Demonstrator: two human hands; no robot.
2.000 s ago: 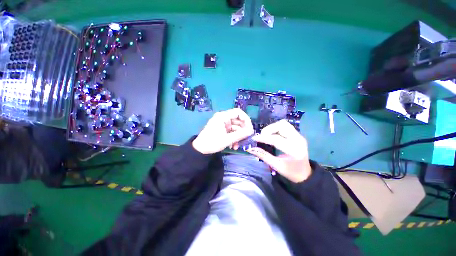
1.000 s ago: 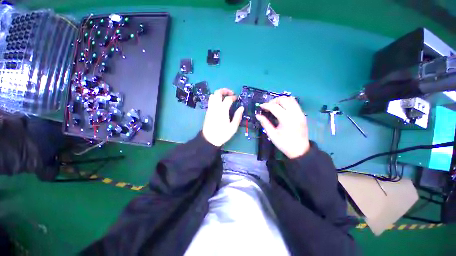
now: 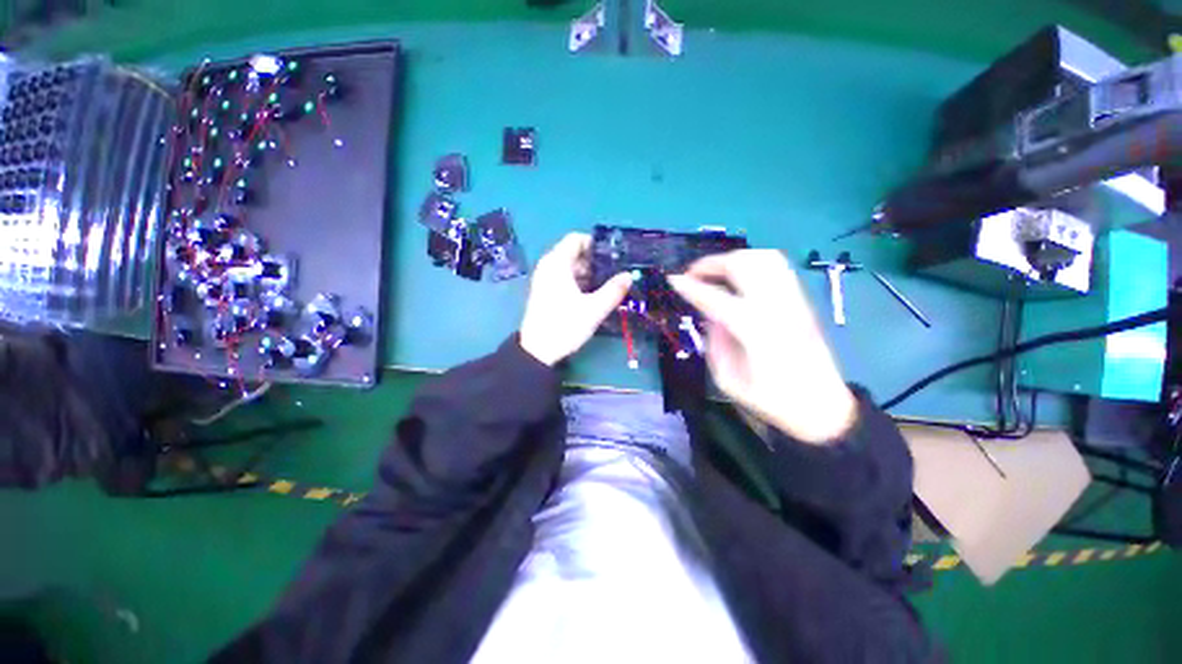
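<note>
The black housing (image 3: 668, 247) lies on the green mat in front of me, its narrow black part pointing towards me. My left hand (image 3: 565, 306) grips the housing's left side, thumb over its near edge. My right hand (image 3: 765, 340) is at the housing's near right part, fingertips together over it; what they pinch is too small to tell. Red lead wires (image 3: 630, 336) with pale ends hang from the near edge between my hands. The inside of the housing is partly hidden by my fingers.
Left: a dark parts tray (image 3: 327, 221) with motors (image 3: 220, 279), and clear blister trays (image 3: 78, 195). Flat black plates (image 3: 493, 247) lie left of the housing. Right: a T-shaped part (image 3: 836, 288), thin rod (image 3: 902, 298), hanging grey screwdriver (image 3: 1011, 175), black feeder (image 3: 966, 143), teal box (image 3: 1135, 311) and power cord (image 3: 985, 350).
My hands came down from small parts held at the near edge onto the housing. The left hand now grips its side, the right moved to its near edge, and more red wires show.
</note>
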